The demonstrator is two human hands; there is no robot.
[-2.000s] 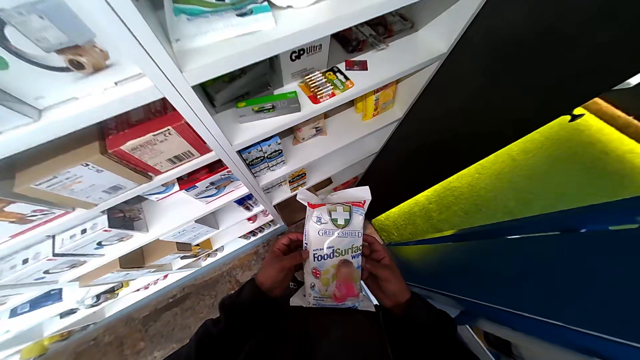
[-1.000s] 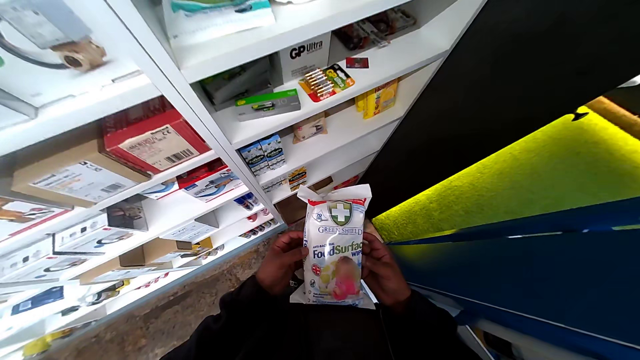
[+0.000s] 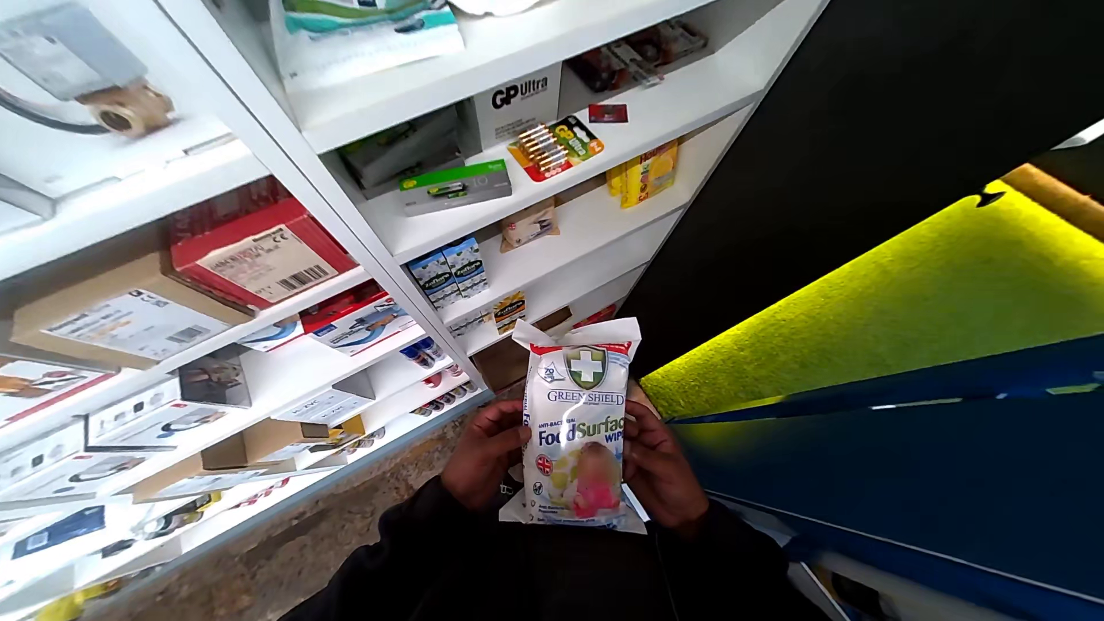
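Note:
A white plastic packet of Green Shield food surface wipes (image 3: pixel 580 431) is held upright at the lower middle, its printed front facing me. My left hand (image 3: pixel 488 455) grips its left edge, with the thumb on the front. On the opposite edge, my right hand (image 3: pixel 662 466) grips the packet, fingers partly hidden behind it. Both hands come out of dark sleeves. Beyond the packet, white shelves carry a blister pack of GP batteries (image 3: pixel 556 148), a green and grey battery box (image 3: pixel 455 187), blue boxes (image 3: pixel 448 273) and a yellow packet (image 3: pixel 649 175).
White shelving with a red box (image 3: pixel 263 252) and a brown cardboard box (image 3: pixel 129 323) stands at the left. A black panel (image 3: pixel 828 164) rises right of the shelves. Farther right are a lit yellow-green surface (image 3: pixel 888 302) and a blue panel (image 3: pixel 914 483). Brown mottled floor (image 3: pixel 345 526) shows below.

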